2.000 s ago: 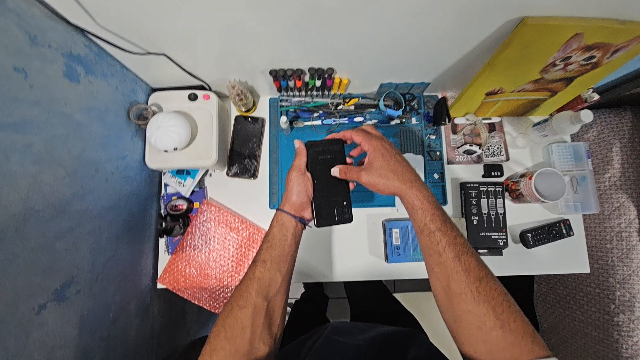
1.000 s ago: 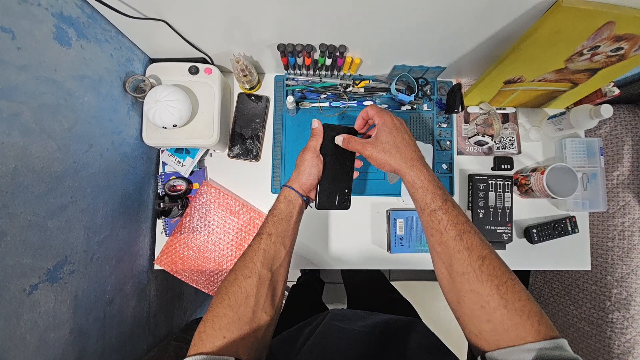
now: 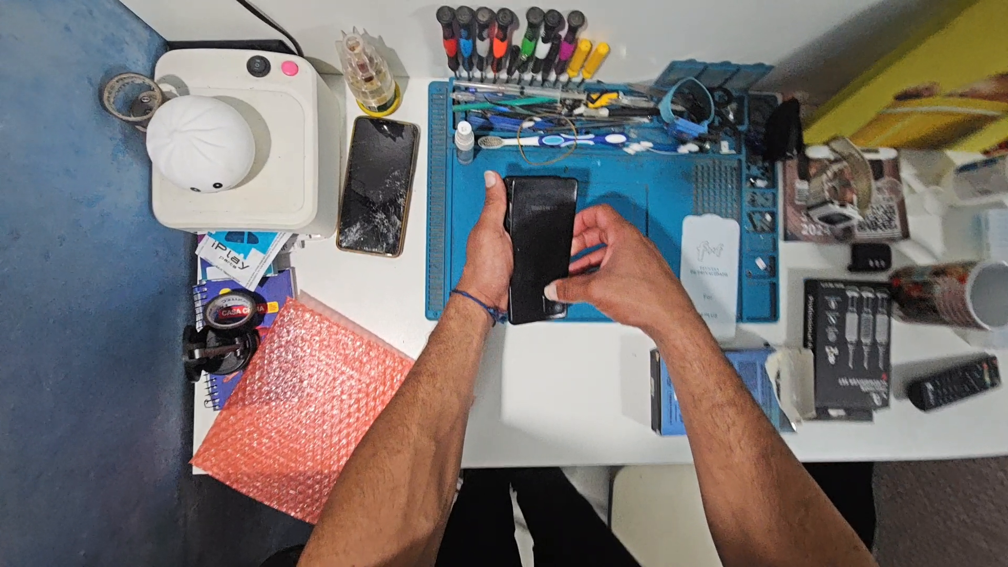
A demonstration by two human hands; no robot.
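A black smartphone (image 3: 541, 244) is held upright over the lower left part of a blue silicone repair mat (image 3: 614, 228), its back facing the camera. My left hand (image 3: 490, 252) grips its left edge, thumb pointing up along the side. My right hand (image 3: 610, 264) is at the phone's lower right, with the thumb on the lower part of the back and the other fingers by the right edge. On the mat's right side lies a white screen-protector card (image 3: 709, 272). A toothbrush (image 3: 551, 141) and a small bottle (image 3: 464, 143) are above the phone.
A phone with a cracked screen (image 3: 379, 185) lies left of the mat, beside a white device (image 3: 319, 157). Pink bubble wrap (image 3: 315, 402) is at the lower left. Several screwdrivers (image 3: 500, 39) stand behind the mat. At right are a blue box (image 3: 748, 378), a black box (image 3: 846, 346) and a remote control (image 3: 954, 383).
My right hand has moved from the phone's upper part down to its lower right edge. My left hand still holds the phone.
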